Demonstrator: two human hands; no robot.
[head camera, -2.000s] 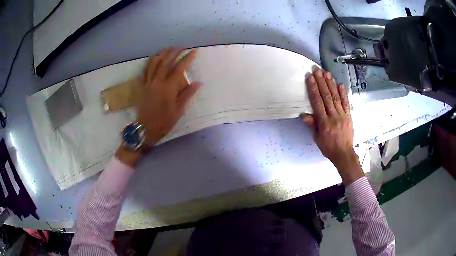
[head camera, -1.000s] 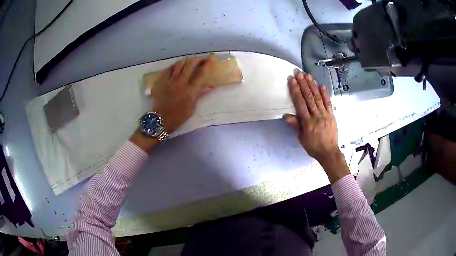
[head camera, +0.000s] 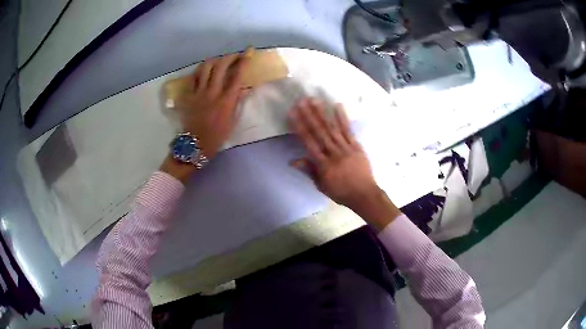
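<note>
The long curved white pattern piece (head camera: 128, 138) lies on the table with a thin dark edge along its far side. A tan block (head camera: 270, 68) lies on it near the far edge. My left hand (head camera: 212, 99) rests over the middle of the block, its fingers on top. My right hand (head camera: 334, 151) is flat and slightly blurred, its fingertips over the near edge of the pattern, right of the block; I cannot tell whether it touches. A grey metal weight (head camera: 56, 154) lies on the pattern's left end.
The cutting machine (head camera: 488, 32) stands at the upper right, its grey base plate (head camera: 443, 67) beyond the pattern's right end. Another white piece with a dark edge (head camera: 71, 51) and a cable lie upper left. Paper and fabric scraps (head camera: 459, 199) hang below the table edge at right.
The tan block has moved right along the pattern under my left hand. My right hand has moved left from the pattern's right end. The whole view has shifted, with the machine higher and further left.
</note>
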